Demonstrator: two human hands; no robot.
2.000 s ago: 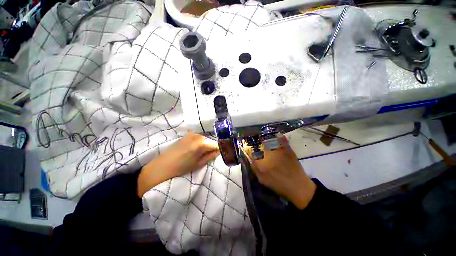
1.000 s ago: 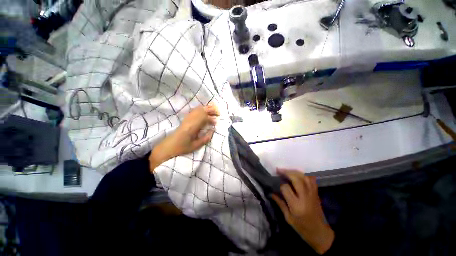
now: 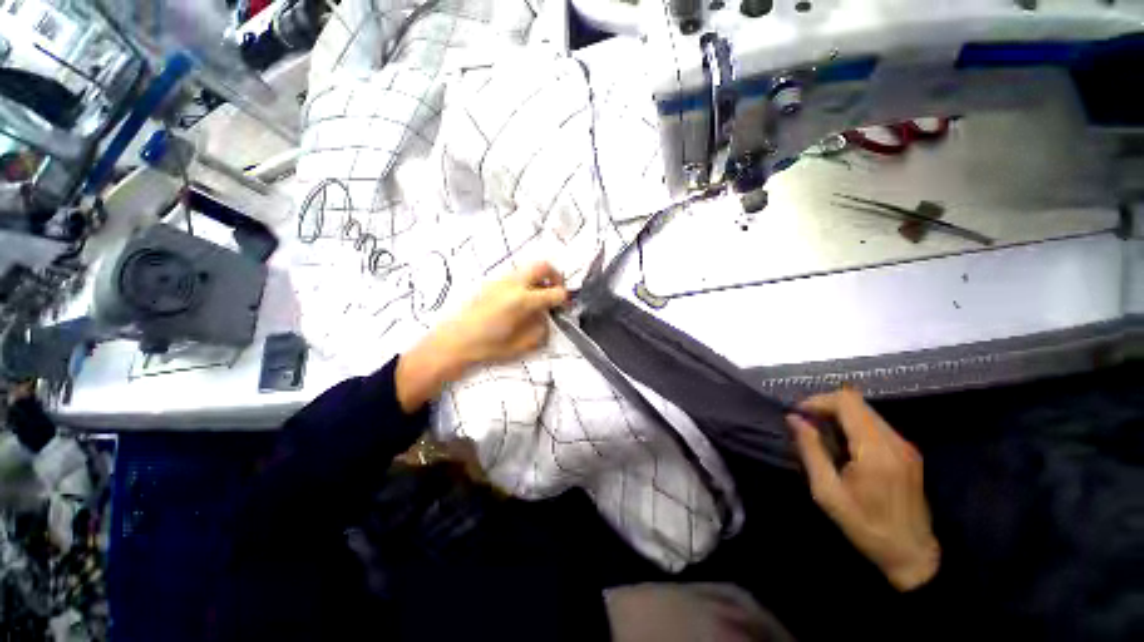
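The white quilted lining [image 3: 502, 138] with dark check lines lies left of the machine and hangs over the table's front edge. A dark grey band [image 3: 677, 364] runs along its edge. My left hand [image 3: 502, 320] pinches the lining and band where they meet. My right hand [image 3: 866, 483] holds the band's far end out to the right. A thin dark strip runs from my left fingertips up to the presser foot [image 3: 725, 188]. The needle is too blurred to make out.
The white sewing machine head [image 3: 878, 31] is at the top right. Red-handled scissors [image 3: 897, 136] and tweezers [image 3: 960, 228] by a brown patch lie on the machine bed. A grey machine part [image 3: 182, 289] stands at the left. Grey stitched-looking trim [image 3: 953, 374] edges the table.
The view has shifted so the machine sits higher. My hands have moved off the needle area, my right hand drawing the band right and toward me. Red-handled scissors now show.
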